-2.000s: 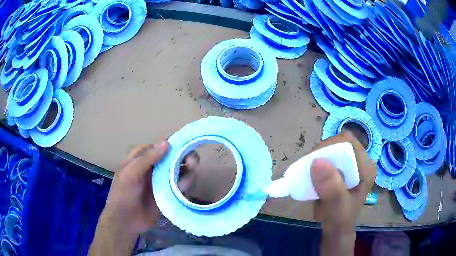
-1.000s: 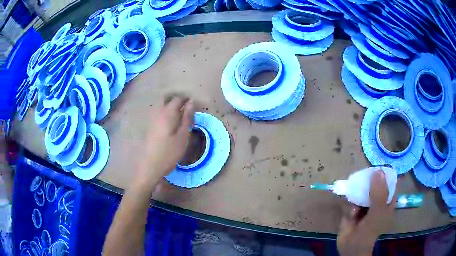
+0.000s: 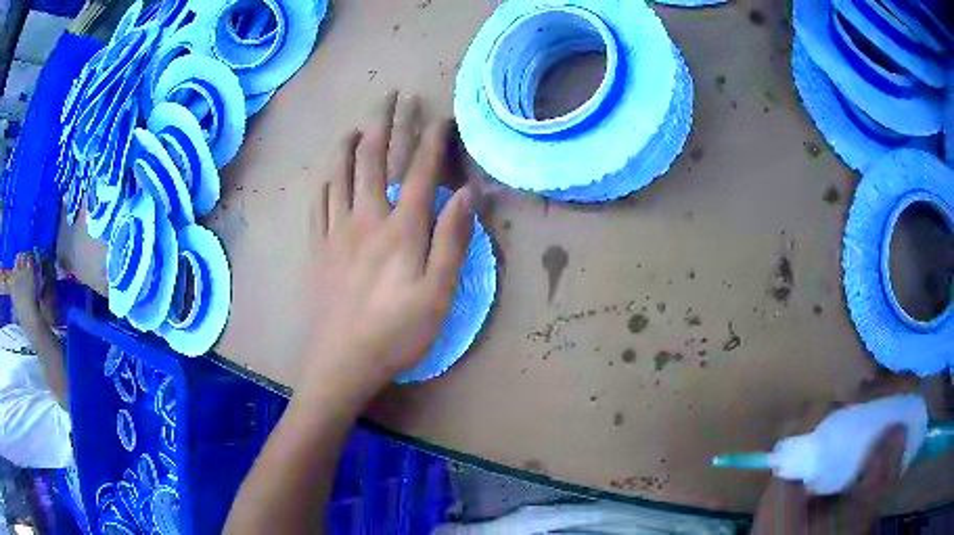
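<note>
One disc piece [image 3: 471, 287] lies flat on the brown-covered table, left of centre. My left hand [image 3: 382, 251] is palm down over it with fingers spread, hiding its centre hole and left part. A neat stack of discs [image 3: 649, 131] stands just behind and to the right. My right hand [image 3: 837, 502], cut off by the bottom edge, grips the white glue bottle [image 3: 853, 444] low at the right. The bottle lies sideways in the hand, its teal tip pointing left, above bare table and apart from the discs.
Loose discs [image 3: 199, 115] overlap in a heap at the left. More discs [image 3: 873, 261] lie at the right. The brown table [image 3: 669, 408] has dark spots and a curved front edge. A blue crate [image 3: 199, 418] with thin rings stands below left. Another person's hand [image 3: 29, 287] shows at the far left.
The disc held up earlier in my left hand now lies on the table. That hand has flattened over it. My right hand and bottle are farther right and lower. The view has shifted closer.
</note>
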